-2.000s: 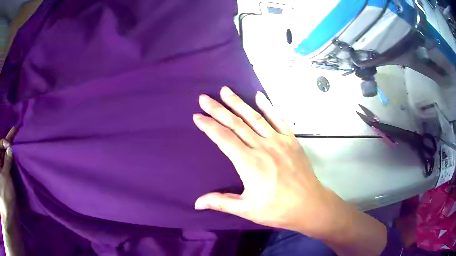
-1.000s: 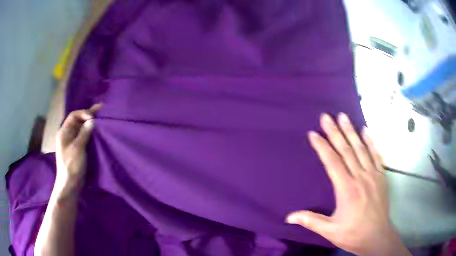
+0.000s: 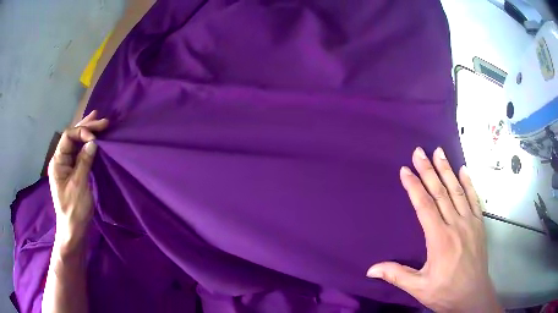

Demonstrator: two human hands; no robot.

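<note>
A large purple cloth panel (image 3: 275,183) covers most of the table, with folds fanning out from its left edge. My left hand (image 3: 76,165) pinches the cloth at that edge between thumb and fingers. My right hand (image 3: 450,238) lies flat, palm down with fingers spread, on the right part of the cloth near its right edge. It holds nothing. The white sewing machine bed (image 3: 483,140) shows just right of the cloth. Part of the machine head with its blue stripe (image 3: 541,119) is cut off by the right rim.
Dark shears (image 3: 544,217) lie on the machine table at the right rim, partly out of view. A crumpled purple heap (image 3: 30,244) is at the lower left. A yellow piece (image 3: 93,66) and a brown edge (image 3: 131,21) show at the upper left, beside a grey surface.
The view has swung left, so more of the cloth's left side and my left hand show, and less of the machine. My left hand still pinches the cloth; my right hand stays flat on it.
</note>
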